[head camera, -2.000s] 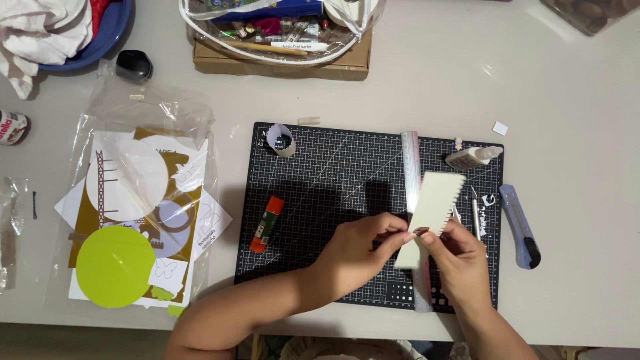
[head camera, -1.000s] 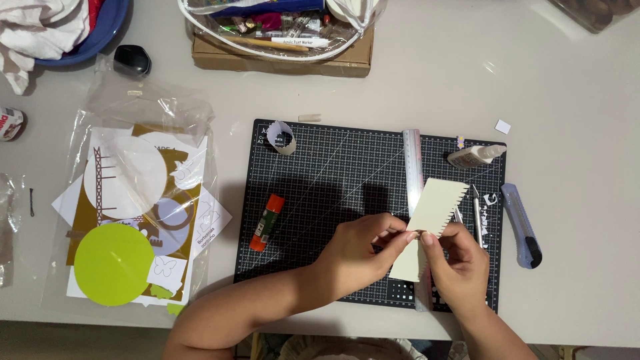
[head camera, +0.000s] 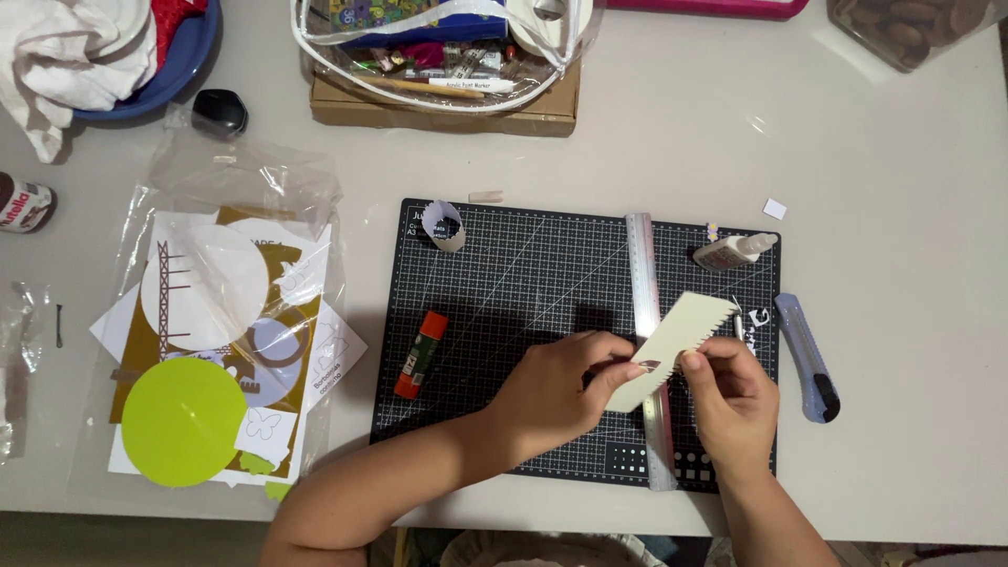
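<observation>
A cream paper strip with a row of small pointed teeth along one long edge is held tilted above the black cutting mat. My left hand pinches its lower left part between thumb and fingers. At the toothed edge, my right hand grips it with thumb and index finger. Beneath the strip lies a metal ruler. A glue stick lies left of my left hand. Beyond my right hand are a white glue bottle, white paper scraps and a slim pen-like tool, partly hidden.
A ring of toothed paper stands at the mat's upper left. A utility knife lies right of the mat. Plastic-wrapped paper cutouts lie at left. Behind are a cardboard box under a clear pouch, a black computer mouse and a blue bowl.
The paper strip has tilted further to the right, and my right fingers are now farther up its toothed edge. My left hand keeps its pinch on the lower part.
</observation>
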